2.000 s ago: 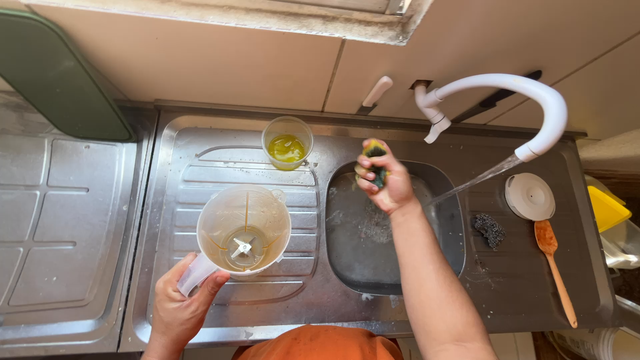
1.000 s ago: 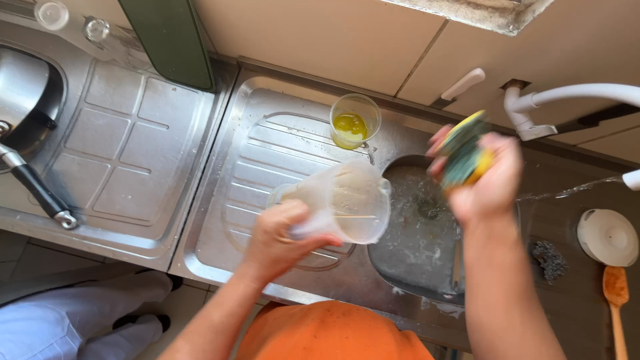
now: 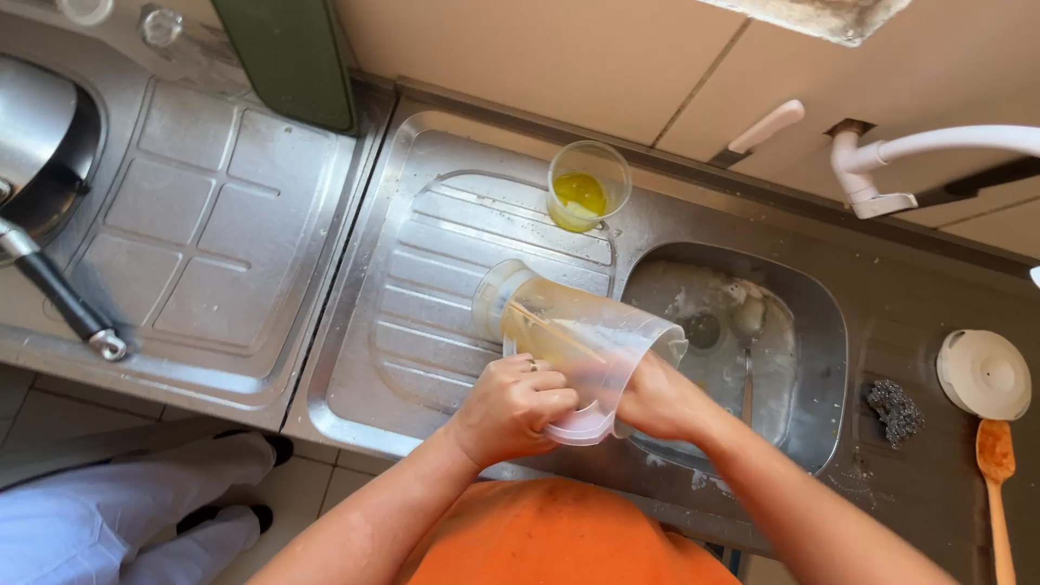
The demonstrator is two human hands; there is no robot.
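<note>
My left hand (image 3: 516, 402) grips the handle of a translucent plastic blender jar (image 3: 569, 317), which lies tilted with its mouth toward the right. My right hand (image 3: 650, 394) reaches inside the jar through the mouth; its fingers show only faintly through the wall, and the sponge seen earlier cannot be made out. Behind the jar, a clear plastic cup (image 3: 589, 183) with yellow-green liquid stands on the ribbed drainboard (image 3: 439, 301). To the right is the steel sink basin (image 3: 821, 349), with a metal spoon (image 3: 747, 366) in cloudy water.
A white faucet (image 3: 861, 166) and a white-handled knife (image 3: 764, 130) are at the wall. Steel wool (image 3: 894, 413), a round white lid (image 3: 983, 374) and a wooden spoon (image 3: 995, 463) lie right. At left are a green board (image 3: 292, 65), a pan (image 3: 36, 130) and another person's legs (image 3: 138, 504).
My right hand, earlier holding a yellow-and-green sponge over the basin, has moved left into the jar. The jar has tipped from upright onto a slant in my left hand. The view has shifted left.
</note>
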